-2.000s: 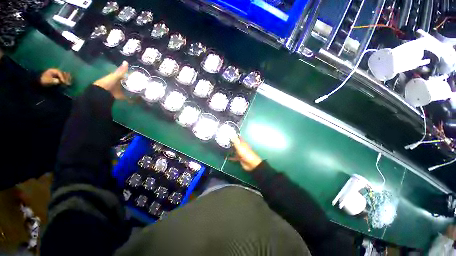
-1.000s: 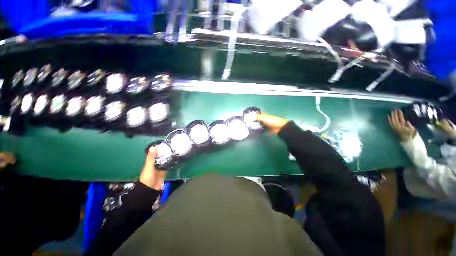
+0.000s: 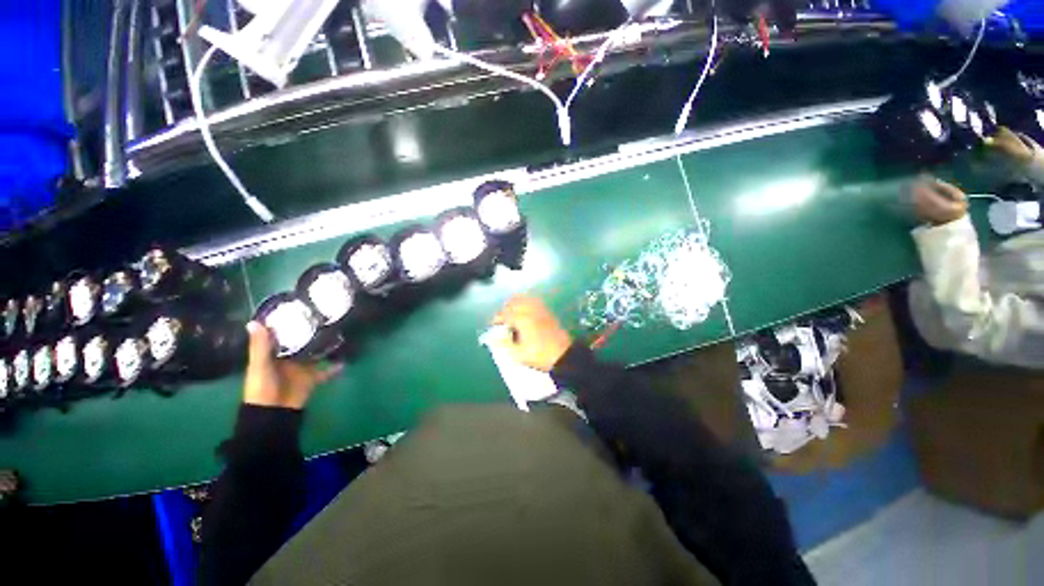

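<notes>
A slanting row of several black camera head modules (image 3: 369, 263) with bright round faces stands on the green mat (image 3: 458, 366). My left hand (image 3: 278, 372) is at the row's left end, fingers and thumb against the nearest module. My right hand (image 3: 534, 332) grips a white camera housing (image 3: 524, 383) near the mat's front edge; the housing is partly hidden by the hand. A tangled pile of whitish sealing rings (image 3: 690, 278) lies to the right of my right hand, with thin coloured leads beside it.
More modules (image 3: 86, 343) stand in rows at the left. White housings with hanging tail cables (image 3: 563, 120) are on the rack behind. Another person's hand (image 3: 941, 200) and pale sleeve are at the right. A brown tub (image 3: 876, 395) with white-and-black parts is below the bench.
The module row, carried between both hands, now stands further back on the mat. My right hand has left its right end and taken hold of the white housing. The view has shifted right.
</notes>
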